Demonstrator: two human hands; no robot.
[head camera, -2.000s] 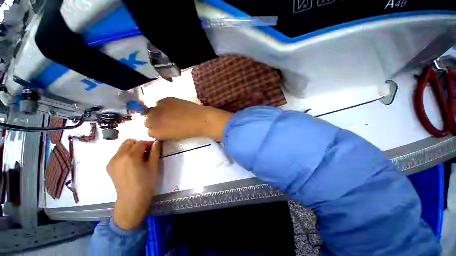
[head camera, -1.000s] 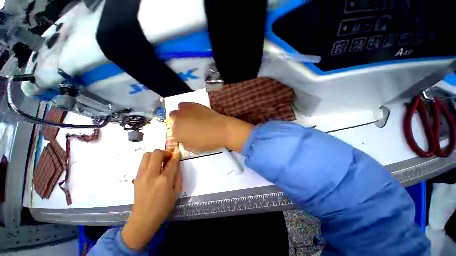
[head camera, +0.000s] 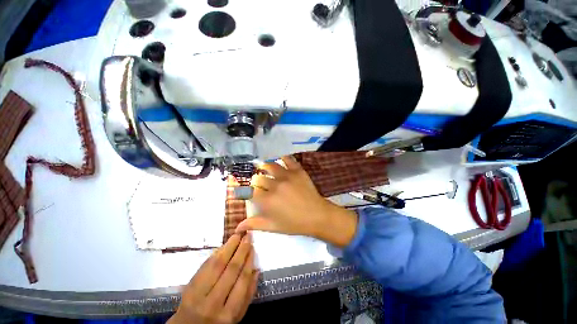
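Note:
A narrow red-brown plaid strip (head camera: 235, 218) lies in the lit spot under the sewing machine (head camera: 253, 69), beside a pale flat template (head camera: 177, 215) with a plaid edge showing below it. My left hand (head camera: 218, 281) has its fingertips pinched on the strip's near end. My right hand (head camera: 294, 199) lies over the strip's right side near the presser foot, its thumb meeting my left fingertips. The needle is hidden by machine parts and fingers. More plaid pieces (head camera: 345, 171) lie behind my right hand.
A frayed plaid cord (head camera: 82, 126) and plaid pieces (head camera: 11, 183) lie at the left. Black snips (head camera: 383, 199) lie beyond my right wrist. Red-handled scissors (head camera: 490, 201) lie at the table's right end. A ruler tape (head camera: 310, 278) runs along the front edge.
The view has swung left and shows more of the machine head and table. The pale template and snips now show. Both hands remain at the strip, my left at its near end.

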